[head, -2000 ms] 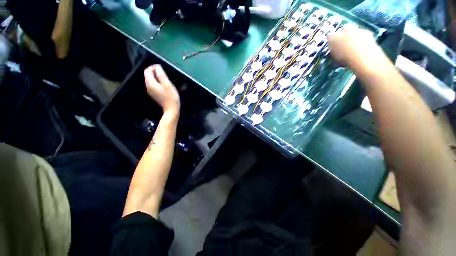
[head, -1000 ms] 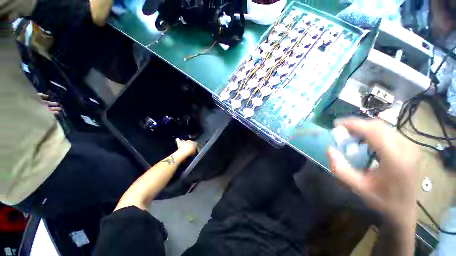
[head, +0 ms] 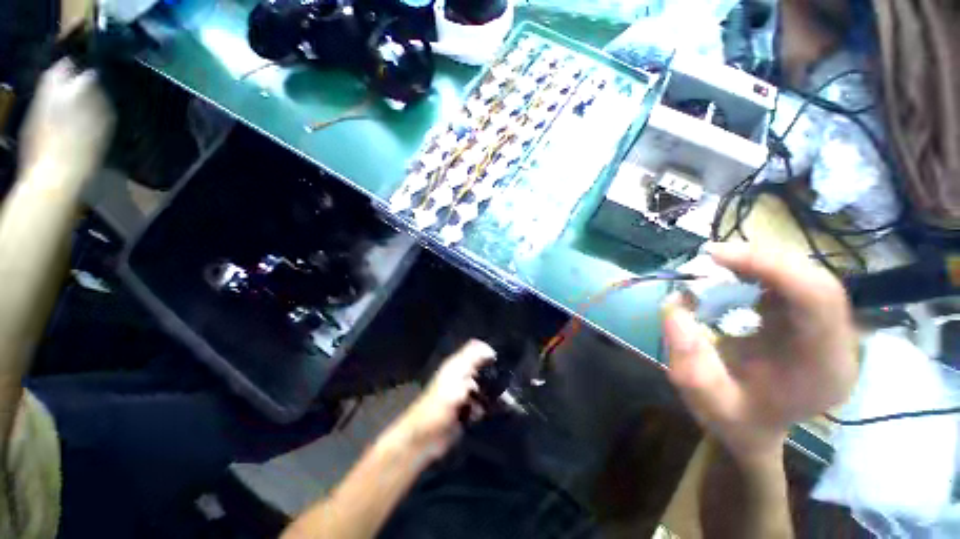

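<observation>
My left hand grips a dark round piece, seemingly a black housing, over the dark-clothed lap. My right hand holds a whitish module between thumb and fingers above the bench's front edge. Thin orange and dark lead wires trail from it to the left. The hand and module are blurred, so fine detail is hidden. The module and the housing are apart. The clear module tray holds rows of white modules with yellow wires on the green bench.
A black parts bin with dark pieces stands below the bench. Another person's arm is at the left. Black assemblies lie at the back. A pale screw feeder, looping cables and a black electric screwdriver are right.
My left hand has come out of the bin and moved right, now holding a dark housing. My right hand still holds the module, its wires now visible. The view has shifted; another person's arm reaches in at left.
</observation>
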